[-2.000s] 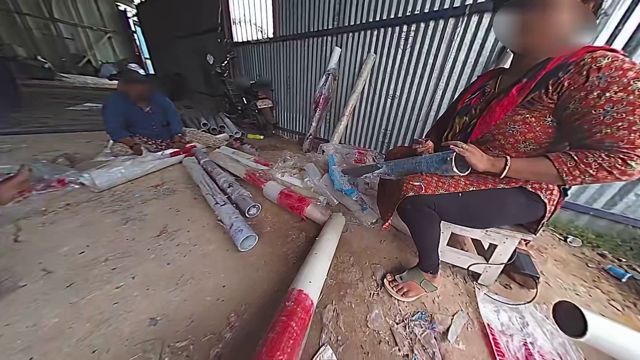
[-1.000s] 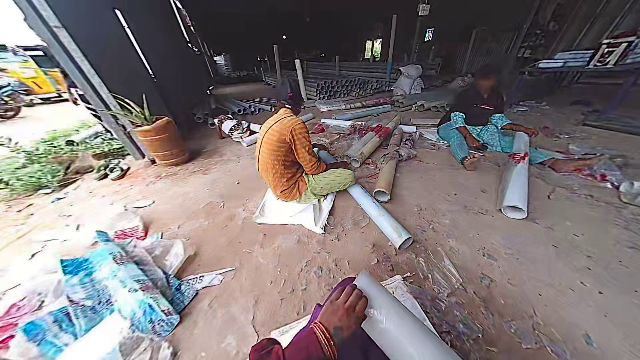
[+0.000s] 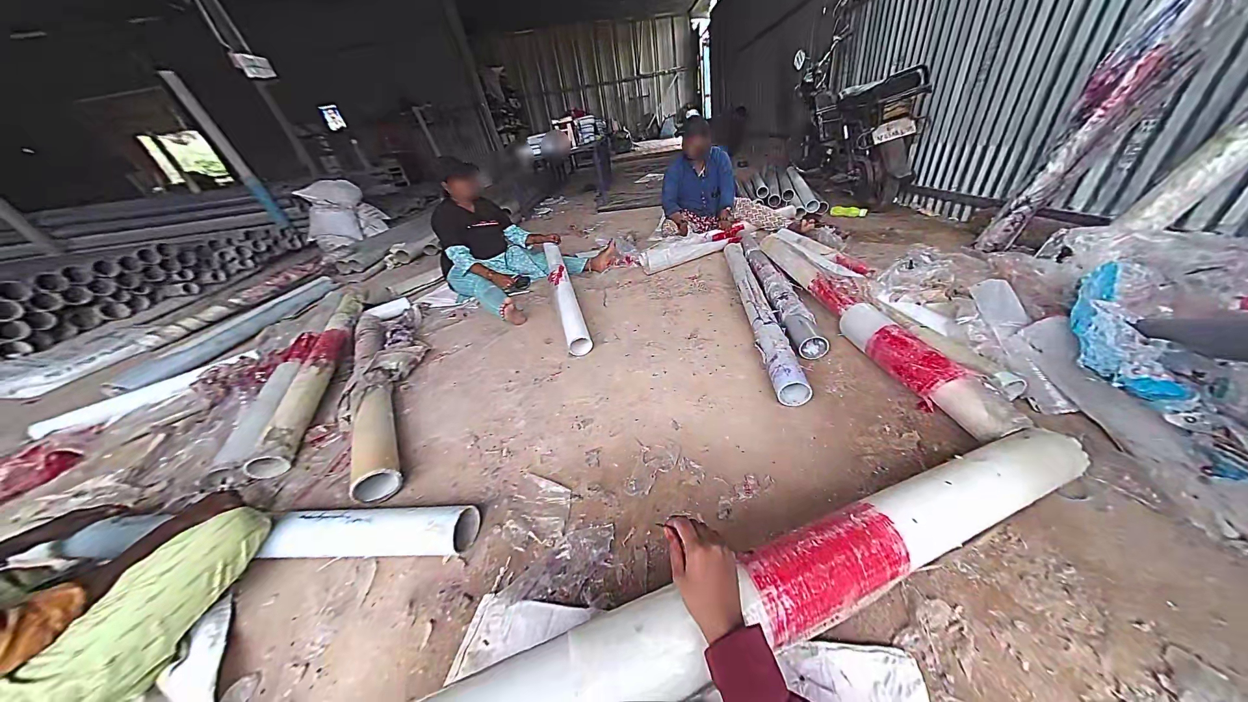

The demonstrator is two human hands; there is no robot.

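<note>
A large white plastic pipe (image 3: 975, 487) with a broad red band (image 3: 829, 570) lies slantwise across the lower right foreground. My right hand (image 3: 704, 570), in a maroon sleeve, is over this pipe just left of the band, its fingers bent toward the far side. Whether anything is between the fingertips is too small to tell. My left hand is out of view. Crumpled plastic film (image 3: 575, 561) lies on the ground beyond the pipe, and a pale sheet (image 3: 522, 634) shows partly under it. Beyond its far end lies another red-banded pipe (image 3: 912, 356).
A person's leg in green cloth (image 3: 146, 614) is close at left, beside a white pipe (image 3: 366, 531). Two people (image 3: 478, 239) (image 3: 699, 185) sit farther back among pipes. Plastic film (image 3: 1150, 331) is heaped at right near leaning wrapped pipes (image 3: 1092, 127). A motorcycle (image 3: 877, 122) stands by the metal wall.
The view has swung widely. My left hand, on a pale pipe one second ago, has left the view; my right hand and the red-banded pipe now show in the foreground.
</note>
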